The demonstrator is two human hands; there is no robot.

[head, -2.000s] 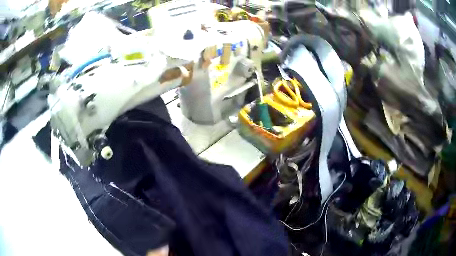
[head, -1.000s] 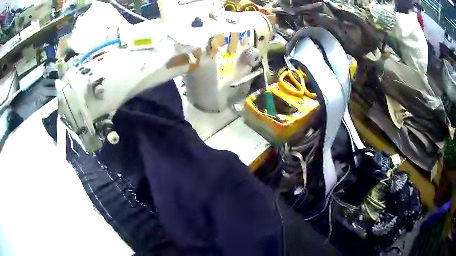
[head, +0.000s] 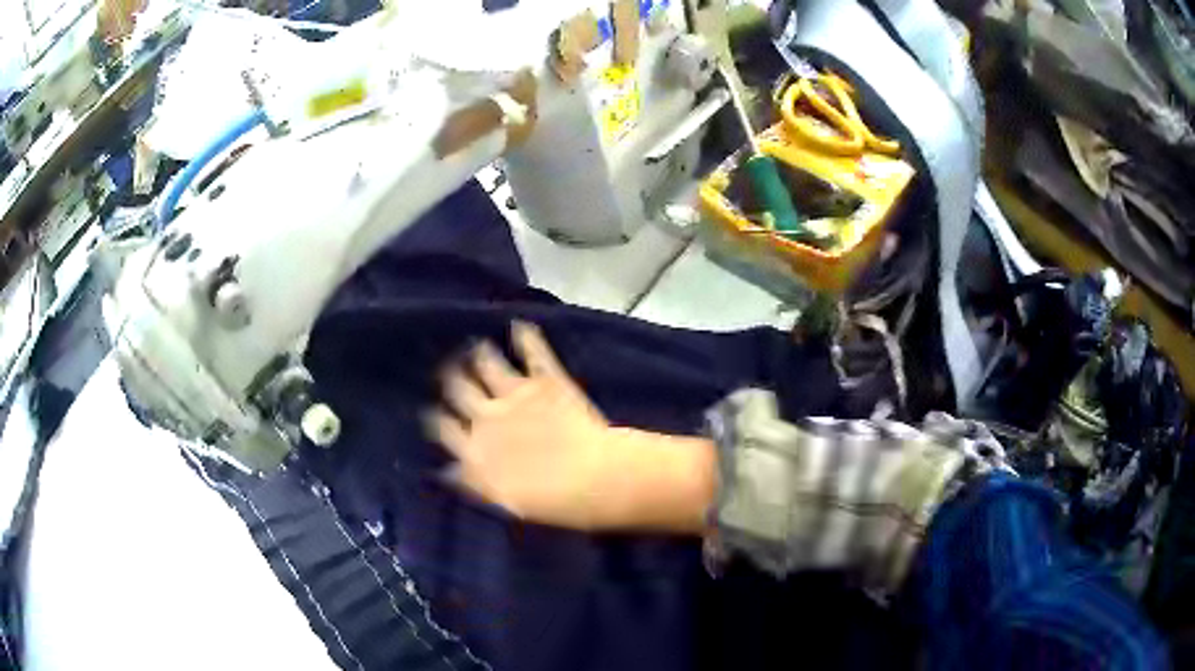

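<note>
My right hand (head: pixel 524 433) lies on the dark navy cloth (head: pixel 590 603) with its fingers spread; it is a little blurred. It is right of the needle end of the off-white sewing machine (head: pixel 354 171). The cloth passes under the machine arm and over the bed. A dark band with pale stitch lines (head: pixel 308 551) runs from below the machine head towards the bottom edge. The pale knob (head: pixel 320 425) shows at the lower end of the head. The needle and presser foot are hidden. My left hand is not in view.
A bright white area (head: pixel 131 551) fills the lower left. The yellow tool box (head: pixel 813 269) stands right of the machine, with a green-handled tool (head: pixel 772 194) and yellow-handled scissors (head: pixel 832 115). A pale grey-blue band (head: pixel 963 210) hangs beside it. Dark cloth (head: pixel 1114 446) is heaped at right.
My right hand and its checked and blue sleeves have come into view from the right, onto the cloth. The cloth now spreads further right. The camera view has shifted, with the machine head appearing closer.
</note>
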